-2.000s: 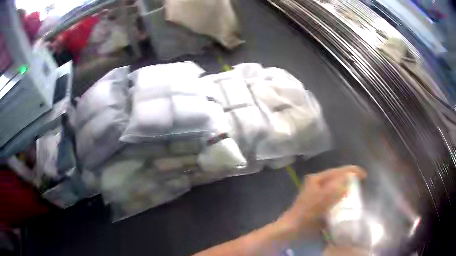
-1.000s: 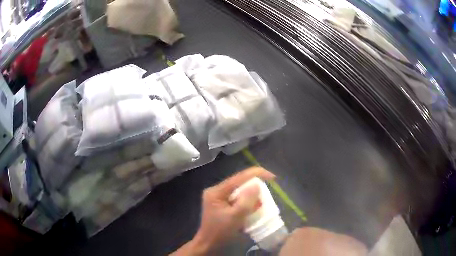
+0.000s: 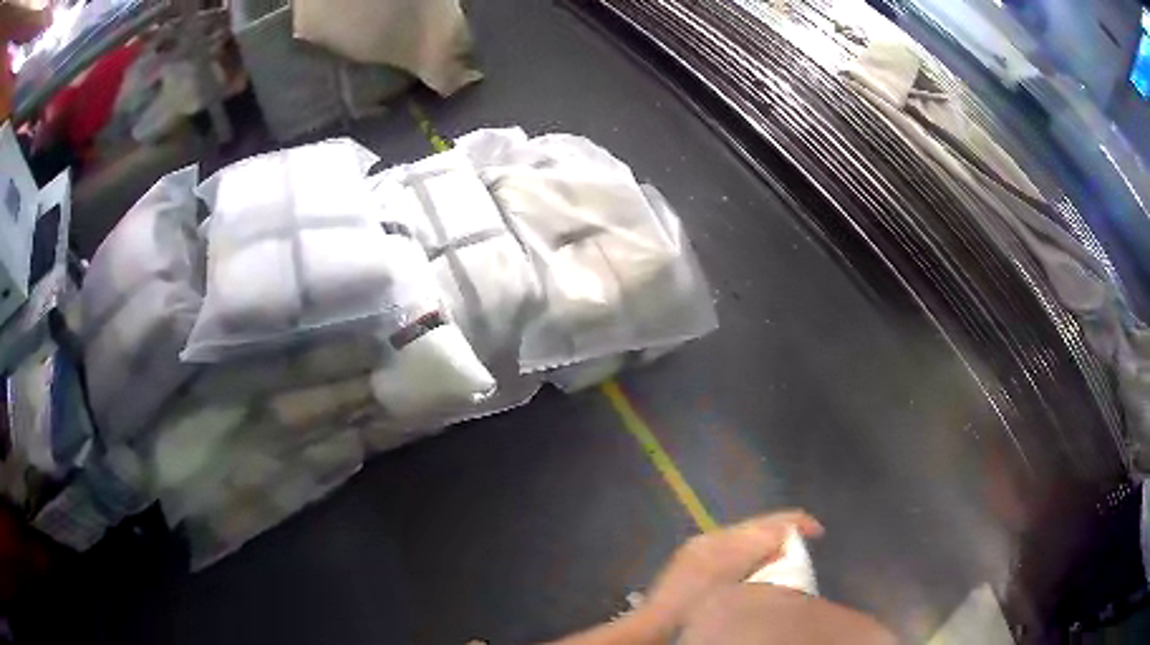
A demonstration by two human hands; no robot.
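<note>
My left hand [image 3: 719,570] is at the lower edge, right of centre, its forearm coming in from the lower left. It is closed around a small white bottle [image 3: 792,567], of which only a white part shows past the fingers. My right hand [image 3: 784,620] is blurred and cut off by the bottom edge, close below the bottle and overlapping it in view. Its fingers are hidden, so its grip cannot be told. No label or cap can be made out.
Clear-bagged white goods [image 3: 303,239] are piled on the dark floor [image 3: 505,504], left of centre. A yellow line [image 3: 656,454] runs along the floor. A long slatted metal rack [image 3: 870,214] with beige garments [image 3: 889,69] curves down the right. Beige cloth [image 3: 391,38] hangs at the top.
Since a second ago my left hand and the bottle have moved lower and right in view, and the bottle shows less. Over two seconds the view has swung right, shifting the bags left.
</note>
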